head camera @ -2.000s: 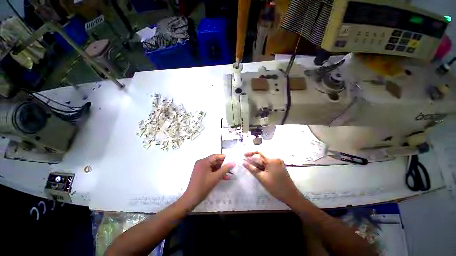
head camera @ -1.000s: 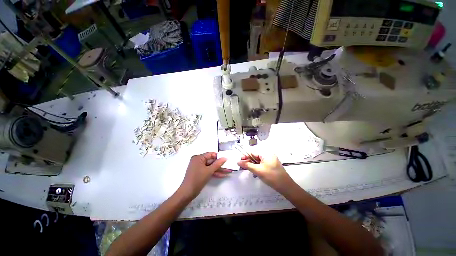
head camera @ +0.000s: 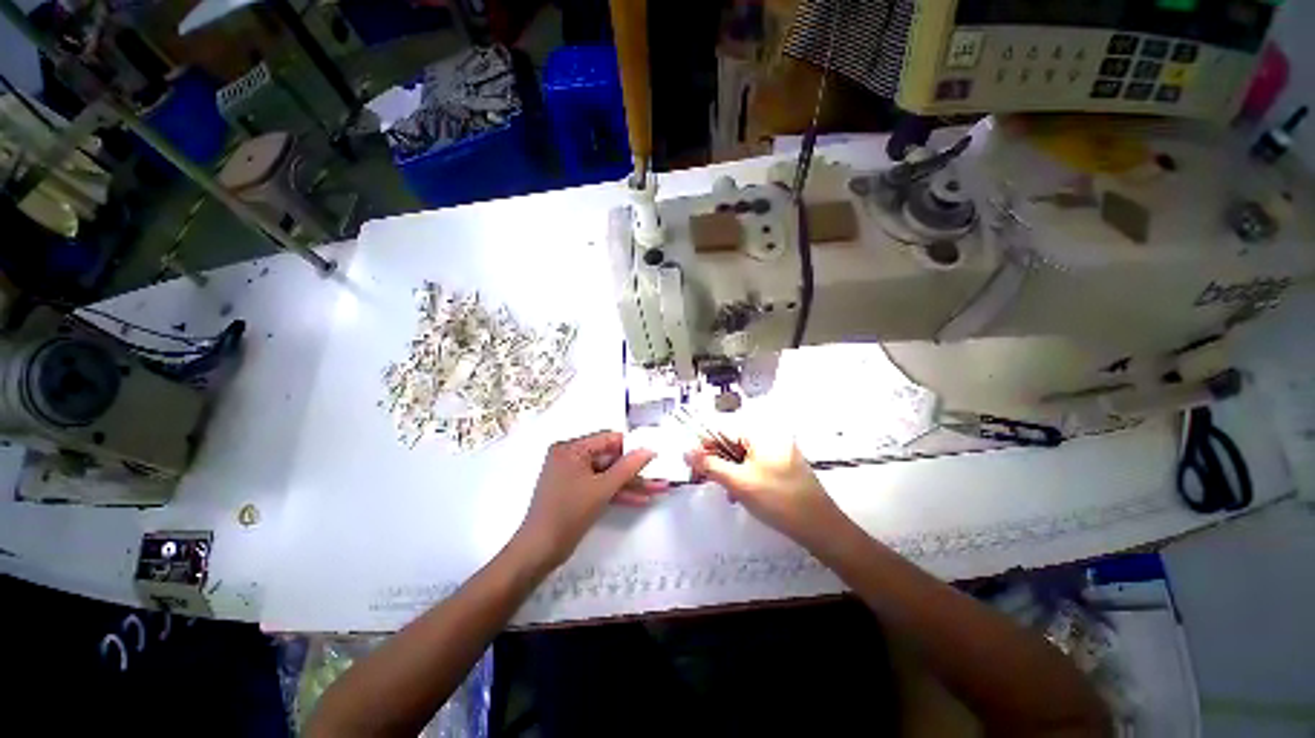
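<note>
A small white piece (head camera: 666, 453), washed out by the lamp, lies between my hands in front of the needle. My left hand (head camera: 581, 483) pinches its left edge with thumb and fingers. My right hand (head camera: 772, 476) holds a slim dark tool (head camera: 721, 443), perhaps tweezers or snips, its thin tip pointing up-left towards the needle area. The presser foot (head camera: 689, 389) is above the fingertips, under the head of the sewing machine (head camera: 865, 274). Glare hides whether a label is under the foot. A loose heap of pale labels (head camera: 476, 368) lies left of the machine.
Black-handled scissors (head camera: 1213, 461) lie at the far right, with a slim black tool (head camera: 999, 428) left of them. A second machine (head camera: 94, 389) stands far left. A printed ruler (head camera: 692, 577) runs along the front edge. Blue bins (head camera: 469, 166) stand behind the table.
Since two seconds ago, the slim tool in my right hand has come into view, tip towards the needle. Both hands have hardly moved in the last second; the view has shifted slightly.
</note>
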